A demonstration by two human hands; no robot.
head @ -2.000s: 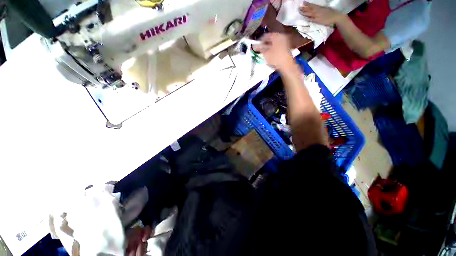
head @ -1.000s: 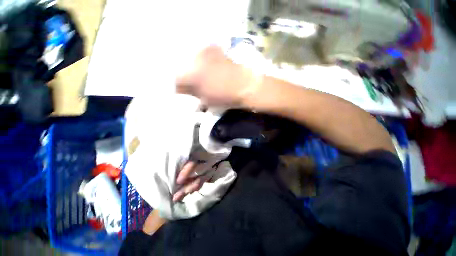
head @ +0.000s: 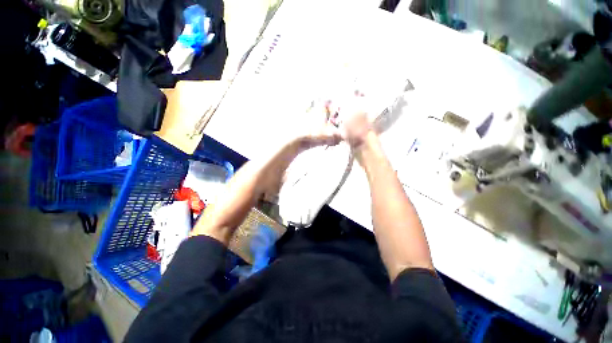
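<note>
A white cloth bundle (head: 312,181) hangs over the front edge of the white table (head: 416,181), below my hands. My left hand (head: 327,139) and my right hand (head: 357,128) are close together over the table, at the upper end of the cloth. Both hands are small, washed out and blurred. They appear to grip the cloth, but single fingers cannot be made out. Small reddish marks or bits show on the white surface just beyond my hands.
The sewing machine (head: 530,194) stands on the right of the table, with green-handled snips (head: 566,298) at its right end. A blue basket (head: 137,228) with red and white scraps is below left. Cardboard (head: 184,114) and a black cloth (head: 142,87) lie left of the table.
The view has swung left along the table. My left hand has come out from under the cloth and up beside my right hand over the table. The cloth now hangs below both hands.
</note>
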